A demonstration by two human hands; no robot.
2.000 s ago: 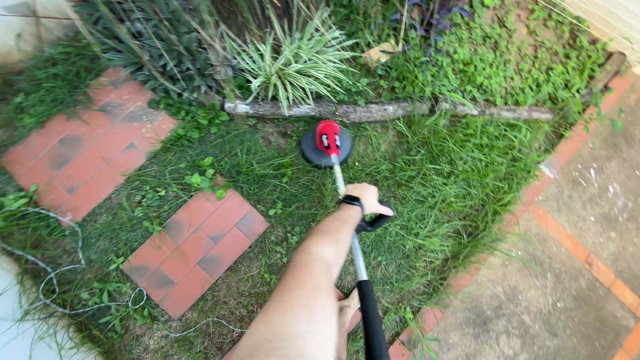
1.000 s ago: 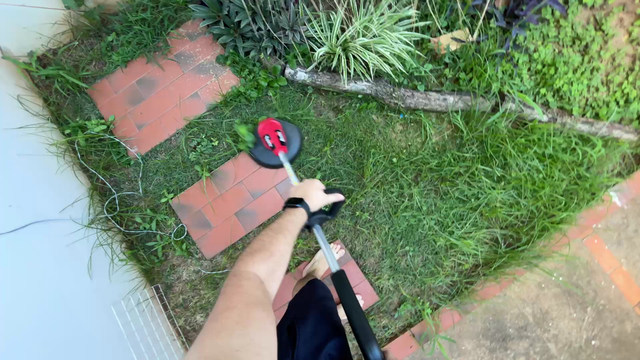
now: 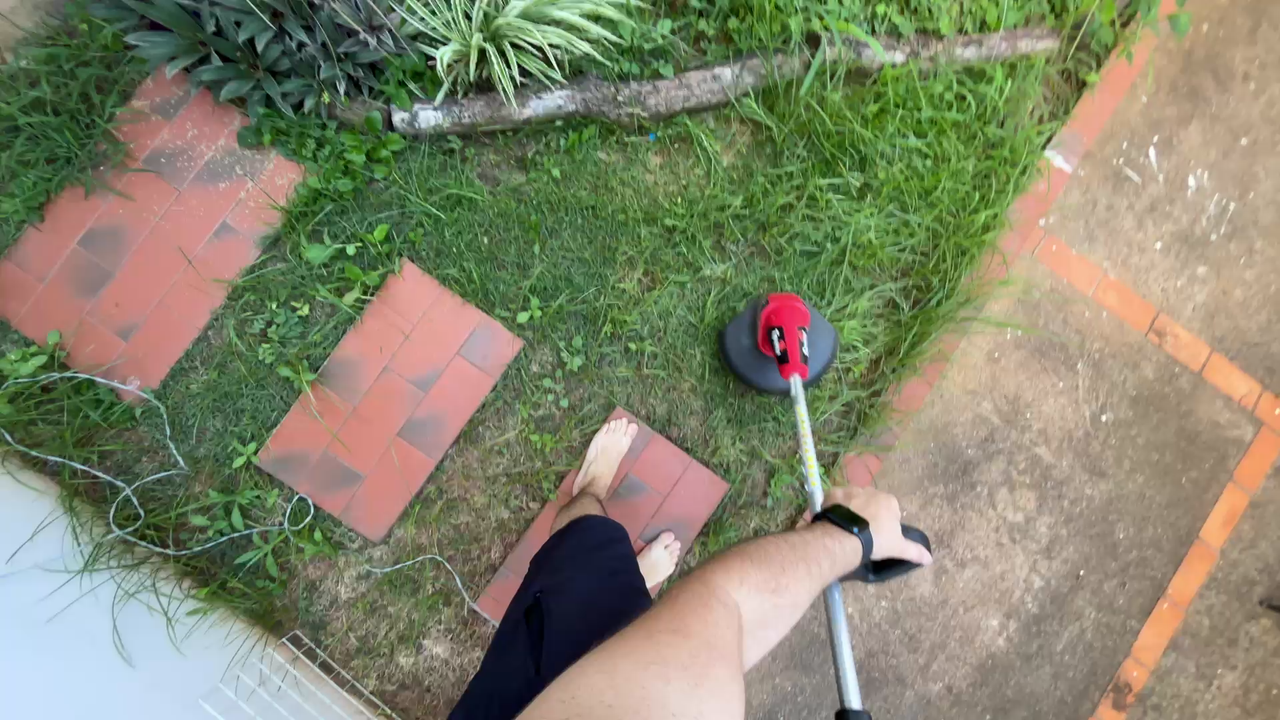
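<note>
My left hand (image 3: 870, 520), with a dark watch on its wrist, is closed around the black front handle (image 3: 895, 562) of a string trimmer. The trimmer's metal shaft (image 3: 838, 640) runs from the bottom edge up past the hand to a red motor head (image 3: 785, 330). Under that head, a round black guard (image 3: 740, 345) hides the cutting line. The guard is over grass (image 3: 880, 250) that is short on its left and taller on its right. My right hand is out of view, as is the rear end of the trimmer.
My bare feet (image 3: 605, 452) are on a red paving slab (image 3: 680, 485). Two more slabs (image 3: 390, 400) (image 3: 150, 230) lie to the left, near a loose pale cord (image 3: 130, 500). A log (image 3: 620, 98) borders plants above; a brick edge (image 3: 1030, 200) meets concrete at right. White wire rack at lower left.
The trimmer head has swung right, from beside the middle paving slab to the grass near the brick edge. Earlier still it was close to the log. My left hand has kept hold of the handle.
</note>
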